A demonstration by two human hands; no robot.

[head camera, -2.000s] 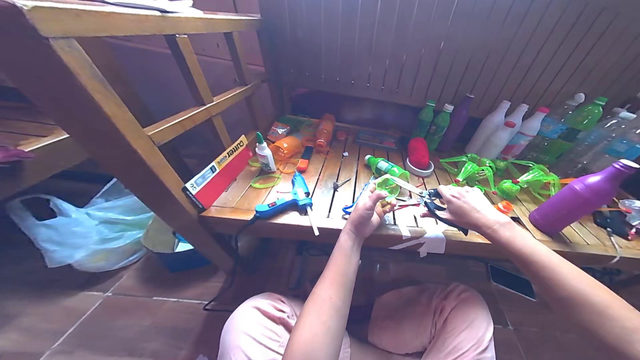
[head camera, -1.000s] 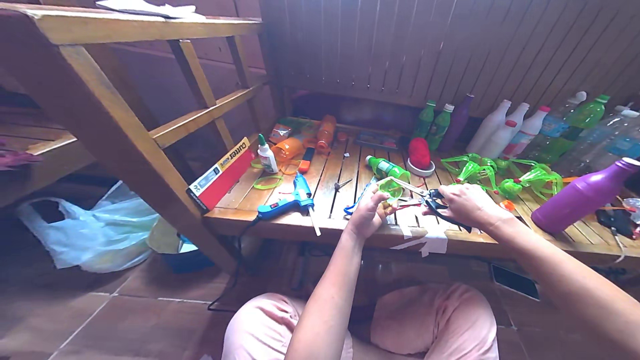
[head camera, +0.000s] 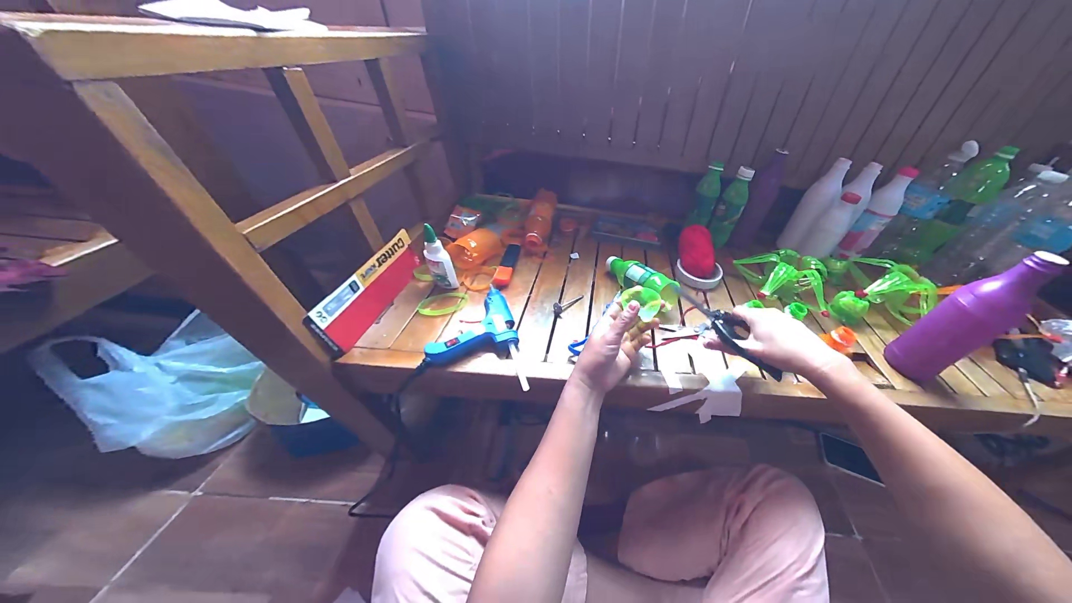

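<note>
My left hand [head camera: 611, 347] holds a cut piece of green plastic bottle [head camera: 640, 301] above the slatted wooden bench. Black-handled scissors [head camera: 727, 332] are in my right hand [head camera: 775, 339], their blades pointing left toward the green piece. Just behind the left hand, a small green bottle [head camera: 636, 275] lies on its side. A blue hot glue gun [head camera: 477, 335] with a glue stick rests to the left. White paper or tape strips [head camera: 712, 395] hang at the bench's front edge below the scissors. Whether the blades touch the plastic is hard to tell.
Cut green bottle pieces [head camera: 837, 285] and a purple bottle [head camera: 971, 318] stand or lie at right, before several upright bottles [head camera: 825, 205]. A red ball of yarn [head camera: 696, 249], white glue bottle [head camera: 438, 260], orange bottle pieces [head camera: 476, 249] and cutter box [head camera: 364, 293] are farther back or left.
The scissors' blades have swung away from the green plastic piece and now point up and to the left. My left hand still holds the piece.
</note>
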